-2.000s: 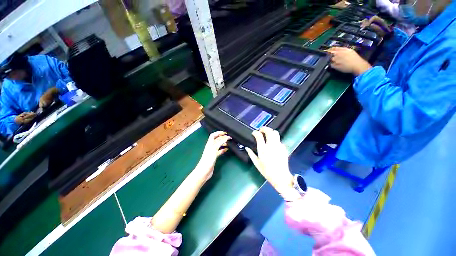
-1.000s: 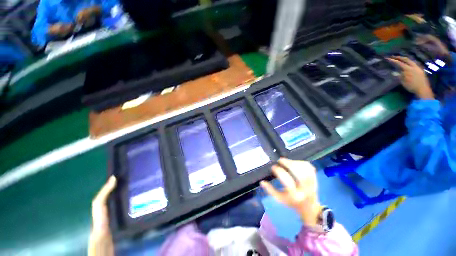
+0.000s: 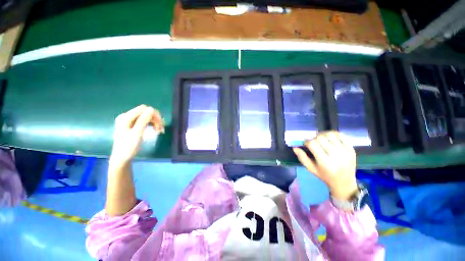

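A black foam tray (image 3: 228, 114) lies on the green bench top in front of me, with its long side along the near edge. Its slots hold smartphones side by side, such as the leftmost phone (image 3: 202, 117), with purple-grey screens that are white near the bottom. My left hand (image 3: 136, 130) is off the tray, left of its left end, with curled fingers and nothing visible in it. My right hand (image 3: 327, 155) is at the tray's near edge, below the two right phones, fingers over the rim; whether it grips the rim is unclear.
Another black tray (image 3: 407, 102) with dark phones adjoins on the right. Beyond the white rail (image 3: 127, 42) lies a brown board (image 3: 275, 28) with a black tray pile on it. Blue cloth (image 3: 436, 206) shows at lower right, and a pink sleeve (image 3: 9, 178) at the far left edge.
The tray was pulled away from the neighbouring phones' area and now lies straight before me as the view turned. My left hand has let go of the tray's left end.
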